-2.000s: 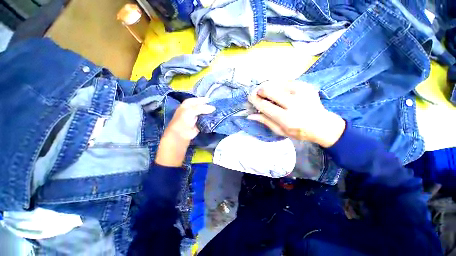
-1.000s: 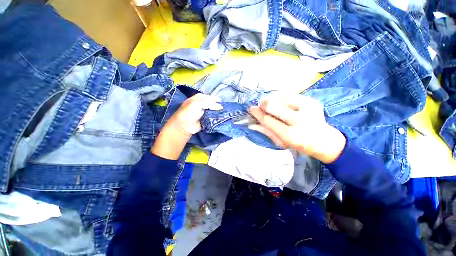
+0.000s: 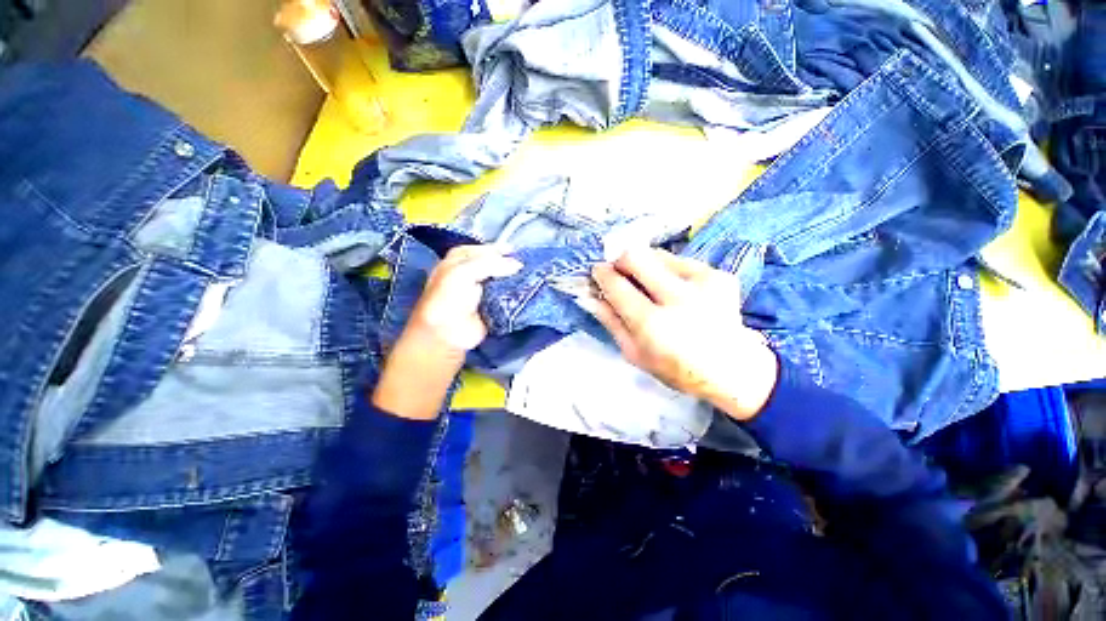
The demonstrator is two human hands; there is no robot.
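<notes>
A denim jacket [image 3: 867, 243] lies in front of me, its body to the right and a bunched, stitched part [image 3: 534, 285] between my hands. My left hand [image 3: 451, 303] pinches the left end of that stitched part between thumb and fingers. My right hand [image 3: 679, 322] is at its right end, fingertips closed on the denim near the seam. Whether a small tool sits in the right palm cannot be told. A white smooth fabric piece [image 3: 594, 391], perhaps a pocket bag or lining, hangs below my hands at the table's near edge.
Heaped denim jackets [image 3: 218, 400] lie at the left. More denim [image 3: 728, 61] lies across the back of the yellow table [image 3: 425, 103]. A brown board [image 3: 218, 73] stands at the far left. A blue crate [image 3: 1013, 437] is at the lower right. Speckled brown cloth [image 3: 1031, 534] lies beside it.
My right hand has moved slightly left and down, closer to my left hand. The left hand keeps its pinch. The view has shifted a little between frames.
</notes>
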